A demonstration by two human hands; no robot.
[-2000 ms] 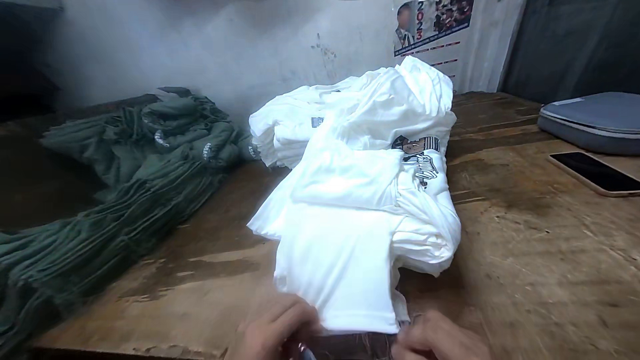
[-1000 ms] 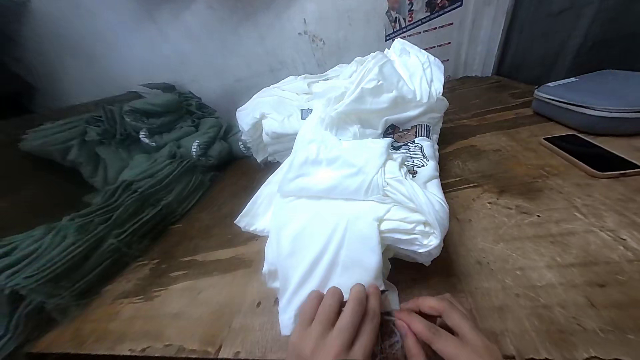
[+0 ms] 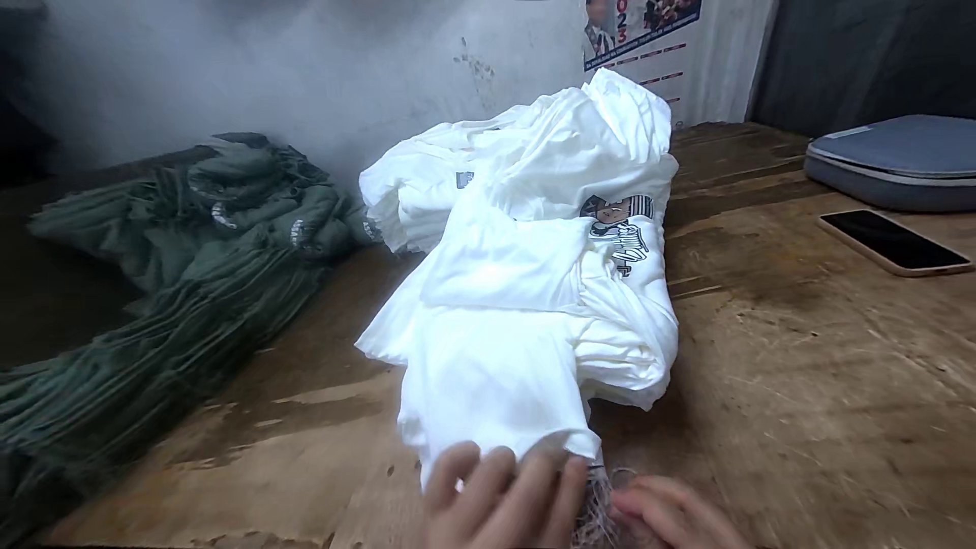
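Note:
White fabric garments (image 3: 496, 374), some with a dark printed design, lie heaped along the middle of the wooden table. At the near end of the heap, my left hand (image 3: 503, 503) rests with bent fingers on the white cloth's edge; its thumb is hidden and the hand is slightly blurred. Just right of it, my right hand (image 3: 675, 511) has its fingertips at a tangle of loose whitish threads (image 3: 598, 511) hanging by the cloth's corner. Whether the fingertips pinch a thread is not clear.
Dark green garments (image 3: 221, 252) lie bunched along the table's left side. On the right are a smartphone (image 3: 892, 242) with a dark screen and a grey zippered case (image 3: 900, 164). A printed calendar (image 3: 644, 53) hangs on the wall behind.
Two seconds ago both hands were at the near hem, farther apart, with a small object in the left one. The left hand has since come onto the cloth, close to the right hand.

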